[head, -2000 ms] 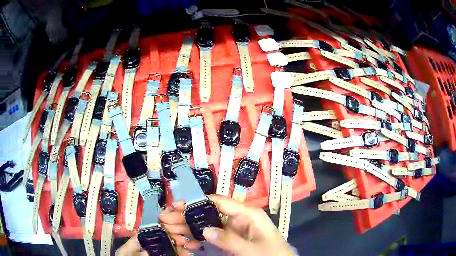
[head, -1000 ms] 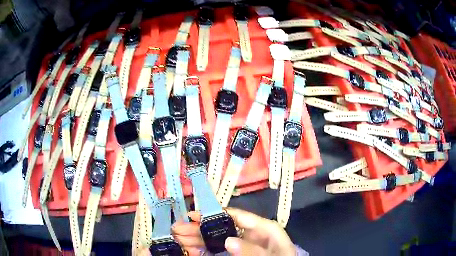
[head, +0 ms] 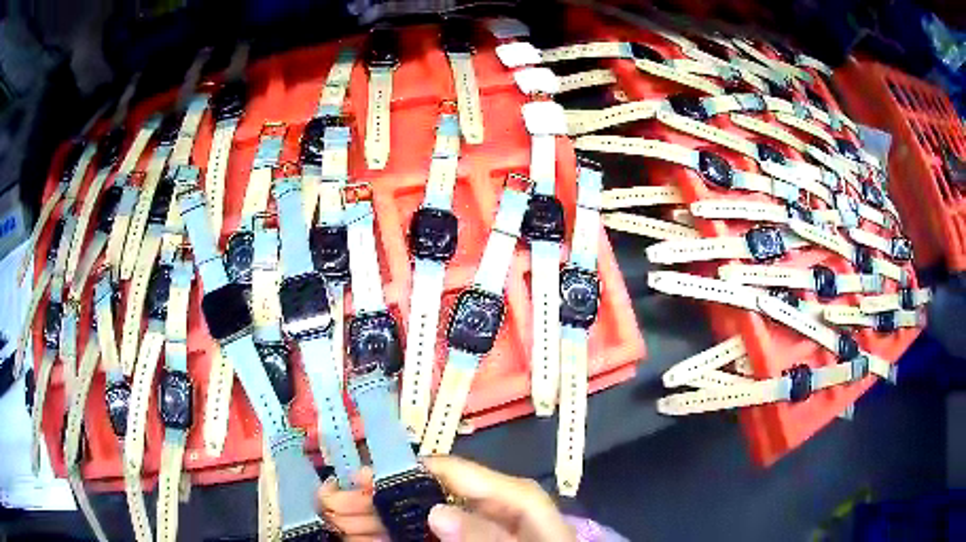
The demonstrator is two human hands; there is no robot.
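My right hand [head: 493, 503] is at the bottom centre, shut on a smartwatch [head: 408, 506] with a dark display and a grey-blue strap running up from it. The thumb lies on the display's right edge. Fingertips show left of this watch and seem to be my right hand's. A second held-out watch [head: 307, 531] is cut off by the bottom edge, left of them. My left hand does not show. Two watches with grey-blue straps, one with a dark face [head: 227, 311] and one with a glossy face [head: 306, 305], lie above, among watches on the red-orange tray [head: 503, 371].
Many watches with beige straps lie on this tray and on a second red-orange tray [head: 768, 423] at the right. White square pieces [head: 543, 116] form a column between the trays. A slotted red-orange crate [head: 916, 138] is at the far right. White paper [head: 19, 455] is at the left edge.
The view has shifted, so the trays sit further left and slightly lower than one second ago. My left hand showed at the bottom two seconds ago and is out of view now. My right hand keeps its watch.
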